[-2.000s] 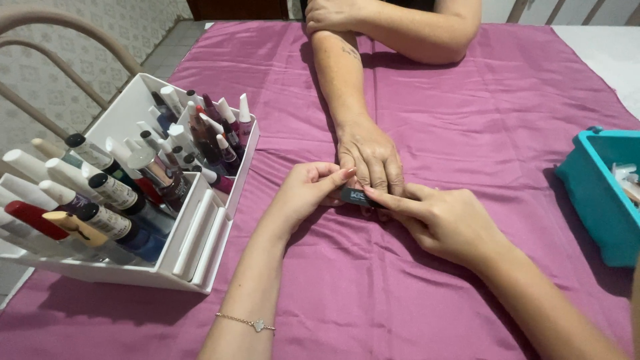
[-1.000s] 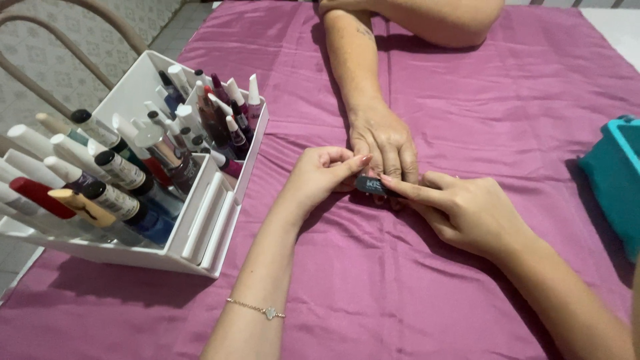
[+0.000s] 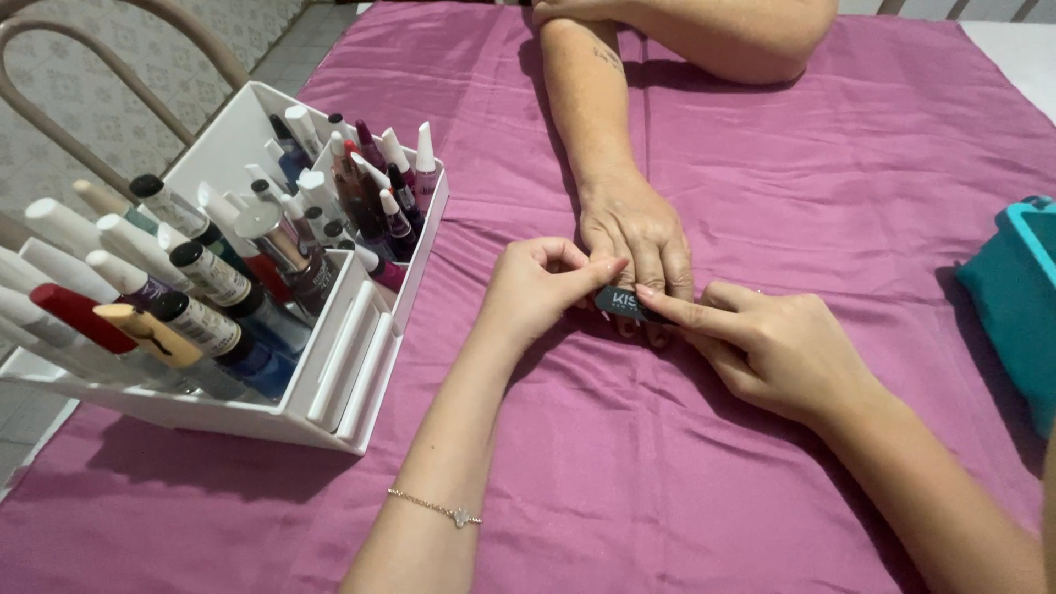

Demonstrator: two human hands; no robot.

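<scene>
A dark nail file with light lettering lies across the fingers of another person's hand, which rests palm down on the pink-purple cloth. My right hand grips the file's right part, index finger along its top. At the left end of the file is my left hand, thumb and fingers pinched on a finger of the other person; that finger is mostly hidden. A thin chain bracelet circles my left wrist.
A white plastic organizer full of nail polish bottles stands at left. The teal plastic bin sits at the right edge. Behind are the person's folded other arm and a metal-framed chair at upper left.
The view has shifted somewhat. My hands stay at the other person's fingers, and the file now shows more of its lettered face than two seconds ago.
</scene>
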